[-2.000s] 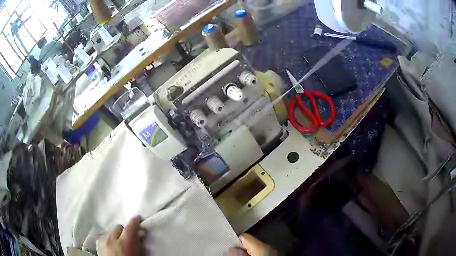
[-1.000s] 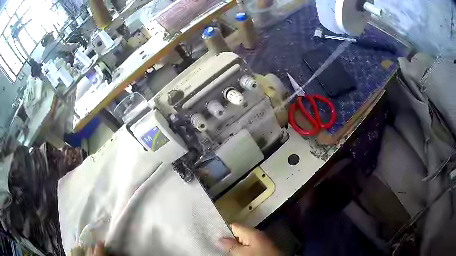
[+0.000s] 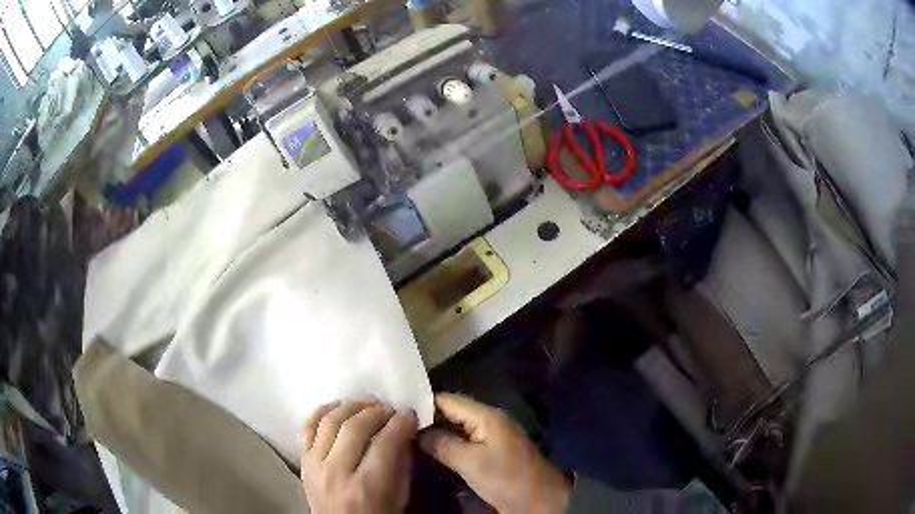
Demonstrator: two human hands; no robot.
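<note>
A beige fabric panel (image 3: 291, 301) lies over the machine table, its right edge running up to the needle area of the cream overlock machine (image 3: 441, 120). A browner fold of cloth (image 3: 171, 432) shows at the lower left. My left hand (image 3: 359, 454) rests on the panel's near edge with fingers bent over it. My right hand (image 3: 497, 452) pinches the panel's near right corner between thumb and fingers, close beside my left hand. The left fingertips are partly hidden at the edge.
Red-handled scissors (image 3: 592, 156), a dark flat item (image 3: 634, 97) and a white tape roll (image 3: 674, 10) are beyond the machine, on or above blue patterned cloth. A waste slot (image 3: 460, 284) opens in the tabletop. Tied fabric bundles (image 3: 763, 291) are at the right.
My left hand has moved right to the panel's near corner, beside my right hand. The panel's near part is lifted and folded, showing a browner side. The view has shifted, so the machine appears higher.
</note>
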